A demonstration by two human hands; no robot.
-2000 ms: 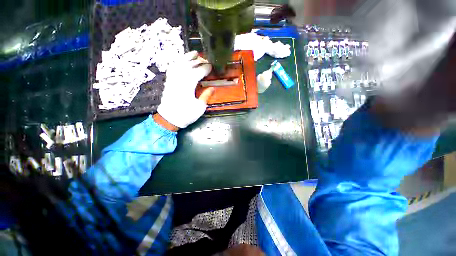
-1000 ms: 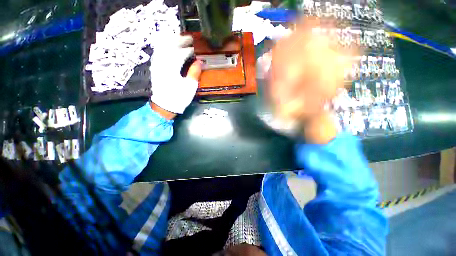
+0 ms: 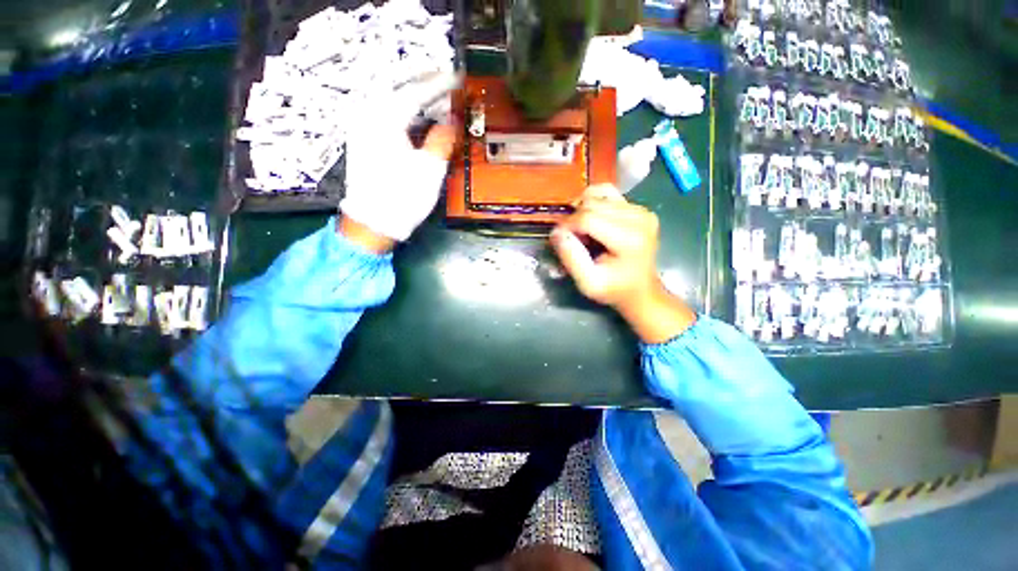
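Observation:
The orange-brown press fixture lies under the olive-green press head. A white plastic housing lies in the slot of the fixture. My left hand, in a white glove, is at the fixture's left side, beside the white heap; its fingertips are blurred and I cannot tell whether they hold anything. My right hand is bare, with fingers curled, at the fixture's lower right corner. I cannot tell whether something small is in its fingers.
A black parts bin holds a heap of white housings. The left-hand tray is partly filled. The right-hand tray holds rows of parts. A glue bottle, a blue item and a crumpled wipe lie right of the fixture.
My right hand has moved left from over the right side to the fixture's lower right corner. My left hand remains beside the fixture. The view has shifted, showing more of the right-hand tray.

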